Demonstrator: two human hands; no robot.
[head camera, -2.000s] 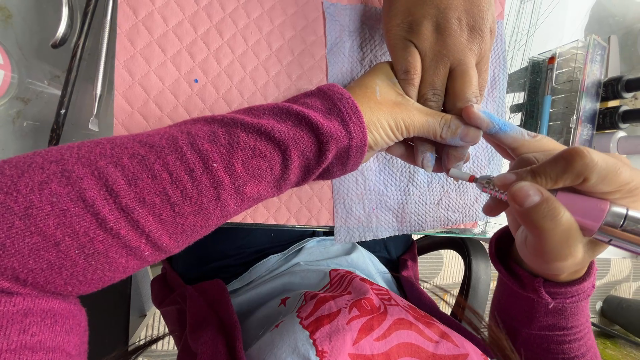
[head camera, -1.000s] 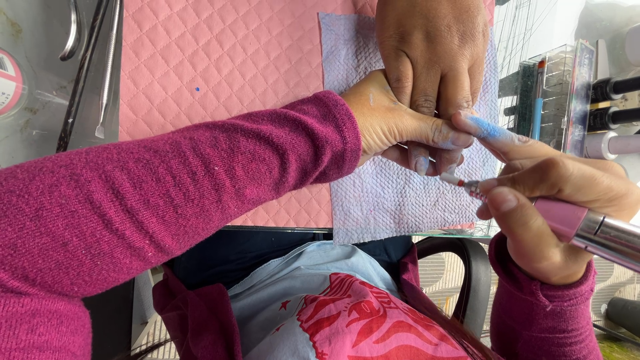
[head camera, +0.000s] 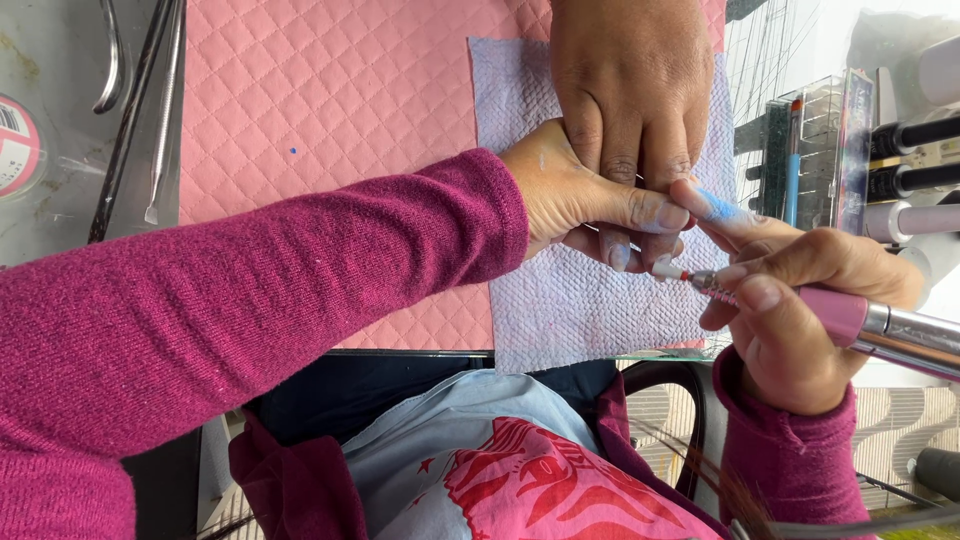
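Observation:
Another person's hand (head camera: 634, 97) reaches down from the top, fingers toward me. My left hand (head camera: 592, 191) grips one of its fingers near the tip, thumb on top. In my right hand (head camera: 795, 300) is a pink and silver electric nail drill (head camera: 832, 316), held like a pen. Its white bit (head camera: 667, 271) is at the nail of the held finger; whether it touches cannot be told. Blue dust coats my right index finger, which rests by my left thumb tip. Under the hands lies a pale lilac paper towel (head camera: 600, 322) on a pink quilted mat (head camera: 330, 97).
Metal tools (head camera: 161, 120) and a round container with a pink label (head camera: 16, 150) lie at the left. At the right stand a clear box (head camera: 817, 161), a blue-handled brush (head camera: 793, 176) and several bottles (head camera: 919, 180). The glass table's edge (head camera: 420, 352) runs below the mat.
The drill and my right hand have shifted slightly around the held fingertip. My left hand keeps its hold on the other person's finger.

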